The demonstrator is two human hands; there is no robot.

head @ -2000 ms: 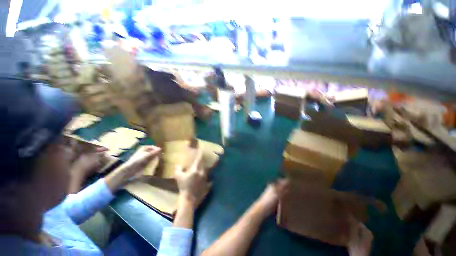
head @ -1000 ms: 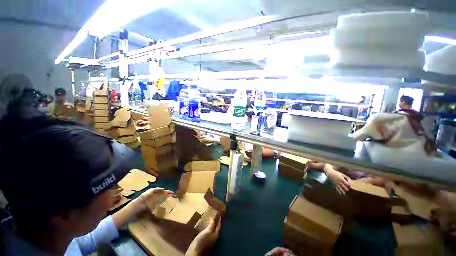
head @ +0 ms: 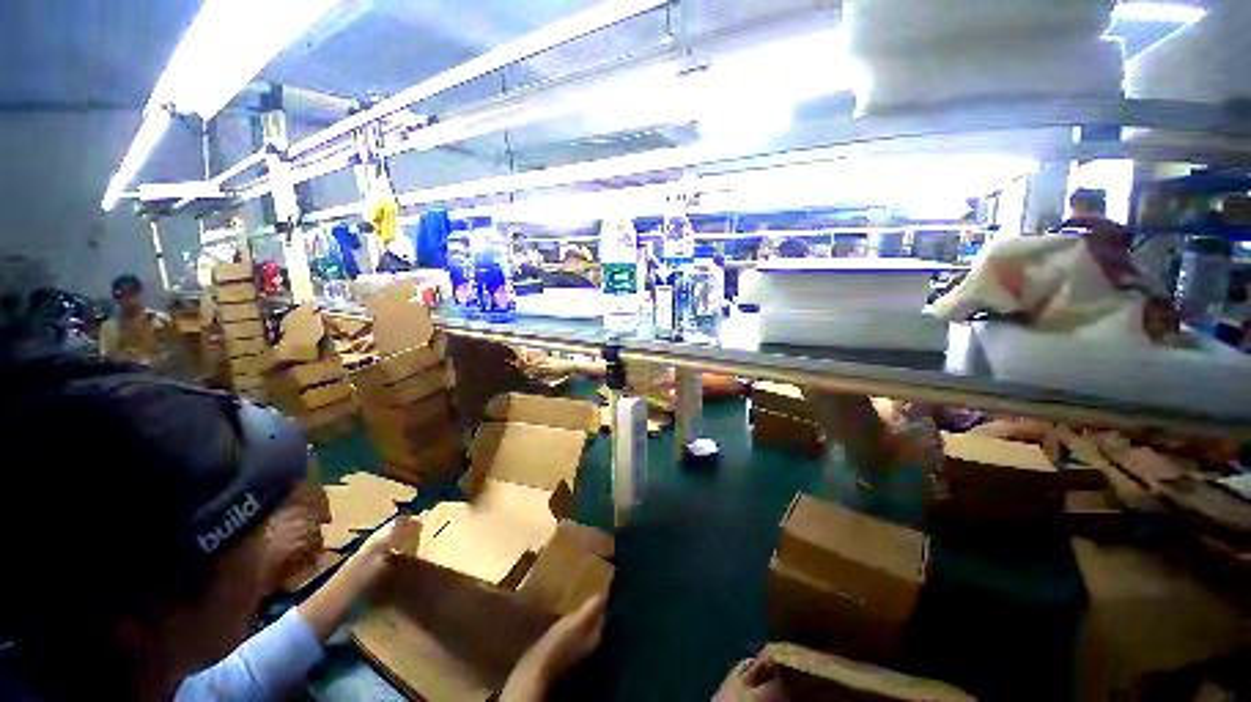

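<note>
A brown cardboard piece (head: 864,678), perhaps a box being folded, shows only its top edge at the bottom of the picture. My left hand (head: 748,680) is at its left end, fingers closed on it, mostly cut off by the lower edge. My right hand is not in view. Just ahead, closed mailer boxes (head: 853,555) stand in a short stack on the dark green table (head: 693,576).
At left, a person in a dark cap (head: 151,480) holds an open tray (head: 494,528) over flat blanks. Box stacks (head: 412,412) stand behind. A pale post (head: 630,460) and small round object (head: 701,449) are ahead, below the bottle shelf (head: 823,377). More boxes (head: 1002,473) are at right.
The view has swung up from the table and sharpened. My right hand has left the picture; my left hand and its cardboard now show only at the bottom edge. The neighbour's tray has turned slightly.
</note>
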